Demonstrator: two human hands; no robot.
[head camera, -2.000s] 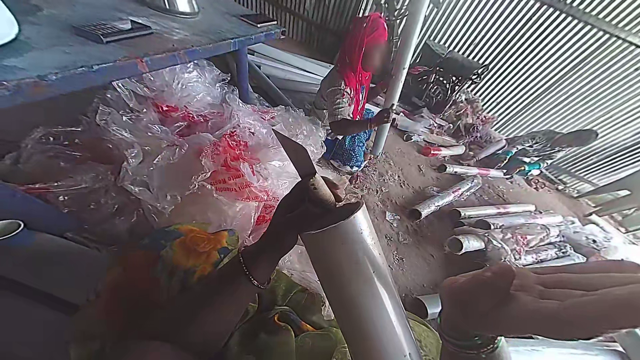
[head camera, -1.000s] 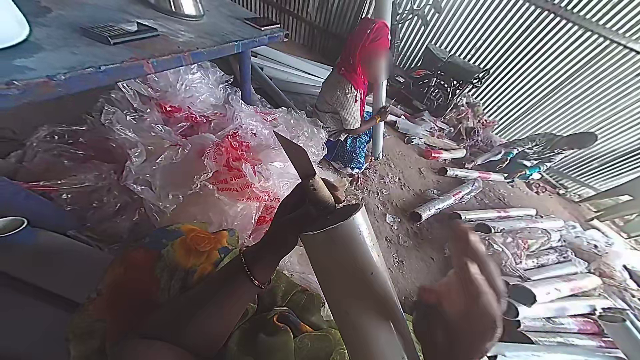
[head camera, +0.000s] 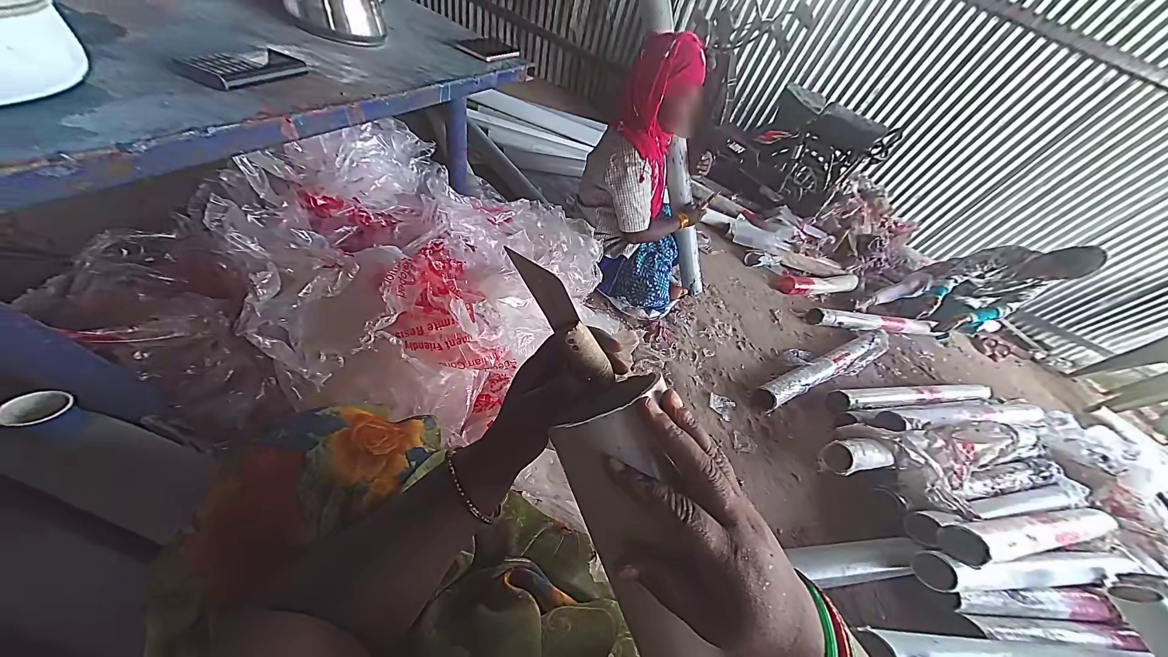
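My left hand grips the wooden handle of a knife, its broad blade pointing up and to the left. That hand rests at the upper rim of a pale grey pipe, which slants up from the bottom of the view. On the pipe's right side, just below the rim, lies my right hand, palm against the wall and fingers spread toward the open end. Whether its fingers wrap round the pipe is partly hidden. Crumpled clear plastic wrapping with red print lies behind my left hand.
A blue-edged table stands at the upper left. A person in a red headscarf sits ahead, holding an upright pipe. Another person bends at the right. Several pipes, some wrapped in plastic, lie on the dirt floor. A motorcycle stands behind.
My right hand has come from the right, away from the pipe, onto the pipe's side. My left hand stays at the rim with the knife.
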